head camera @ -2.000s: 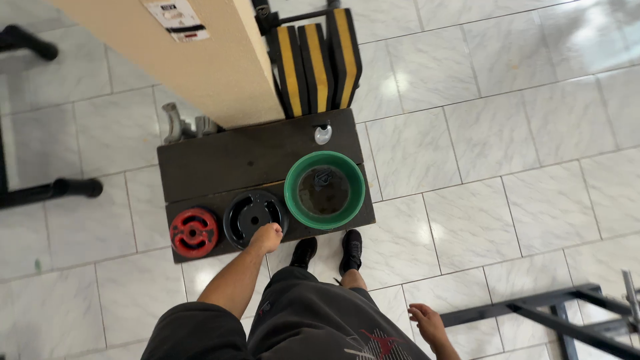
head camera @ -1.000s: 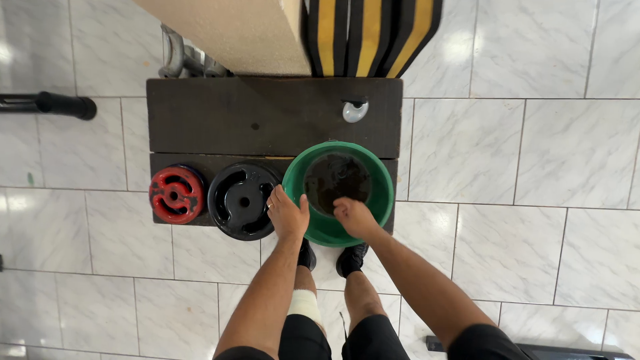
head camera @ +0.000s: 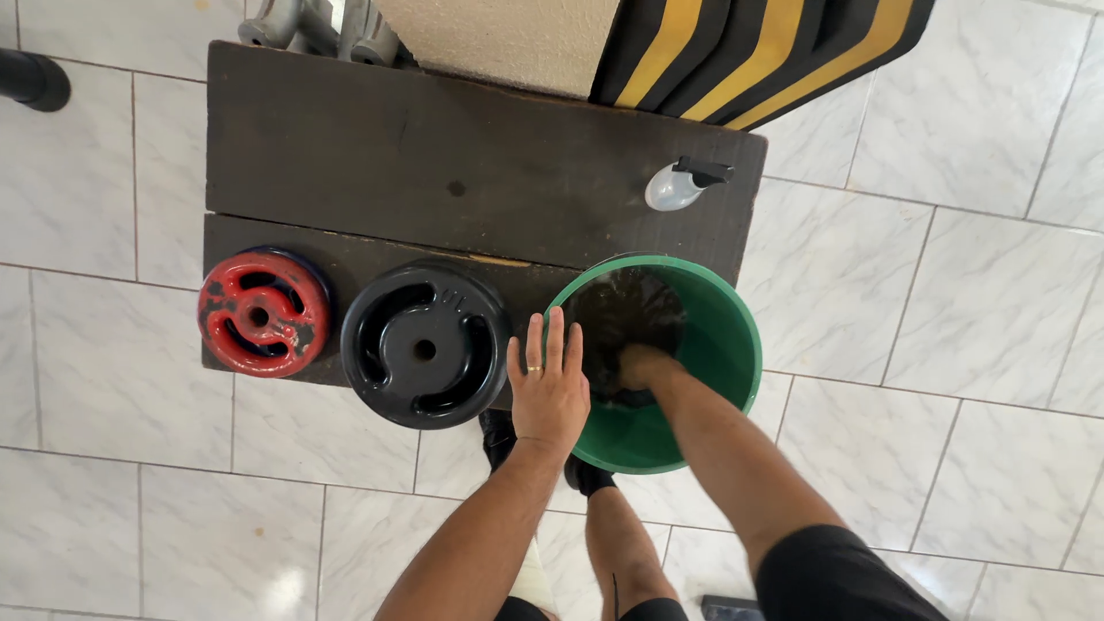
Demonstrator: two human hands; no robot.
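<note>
A green plastic bucket (head camera: 720, 345) with dark water in it stands at the right end of a dark wooden bench (head camera: 414, 164). My right hand (head camera: 649, 369) reaches down into the water; its fingers are hidden there, so whether it holds something does not show. Flat against the bucket's left rim, fingers spread, is my left hand (head camera: 550, 371), holding nothing. Just left of it lies a black weight plate (head camera: 392, 345), with a chipped red weight plate (head camera: 226, 315) on a darker one farther left. A translucent spray bottle (head camera: 671, 188) with a black trigger is behind the bucket.
Behind the bench rise a beige pillar (head camera: 509, 39) and several black-and-yellow padded boards (head camera: 763, 52). Grey metal parts (head camera: 276, 21) are at its back left. A black tube end (head camera: 39, 79) shows at the left edge. My legs and black shoes are below the bench.
My right hand, low at the right two seconds ago, has come to the bucket and gone down into the water. My left hand has moved from the black plate to the bucket's rim.
</note>
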